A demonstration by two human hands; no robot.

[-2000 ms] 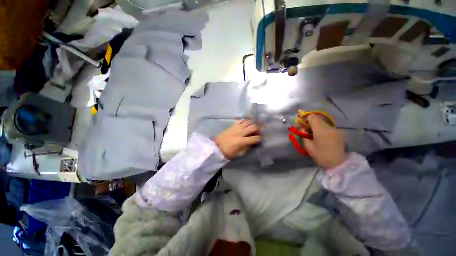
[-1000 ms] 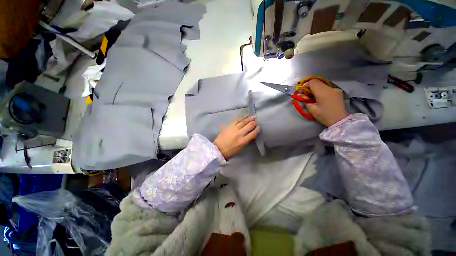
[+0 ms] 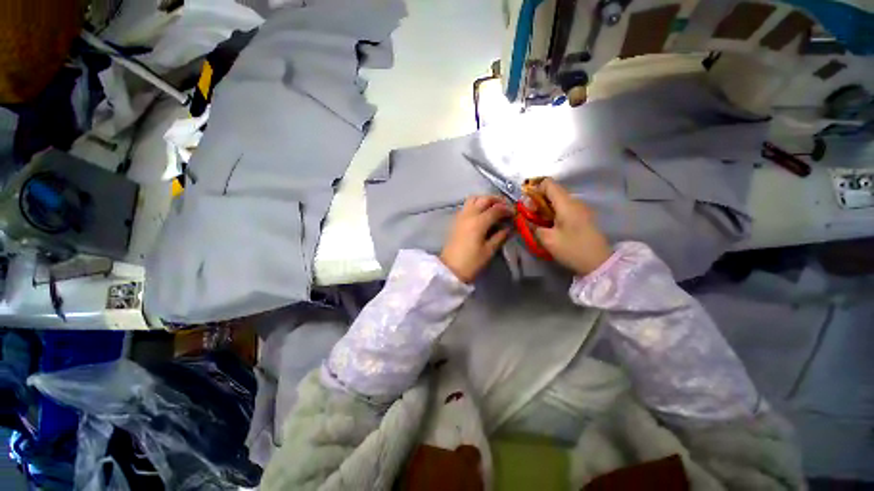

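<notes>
A grey garment panel (image 3: 412, 182) lies on the white table under the bright needle lamp. My right hand (image 3: 575, 233) holds the scissors (image 3: 500, 179) by their red and orange-yellow loops. The blades point up and left over the panel. My left hand (image 3: 474, 236) lies on the panel just left of the scissors, fingers bent and close to the loops. A narrow grey strip (image 3: 515, 261) hangs between my hands near the panel's front edge. Whether my left fingers pinch cloth cannot be told.
Layered grey panels (image 3: 240, 230) lie to the left. The sewing machine head (image 3: 661, 34) stands behind the work. Small dark red snips (image 3: 786, 159) and a white tray with small round items (image 3: 852, 188) are at the right. A thin bent bracket (image 3: 476, 100) stands left of the needle.
My right hand has moved left with the scissors, bringing them beside my left hand. My left hand has shifted slightly up and its fingers are more bent. The view has shifted slightly.
</notes>
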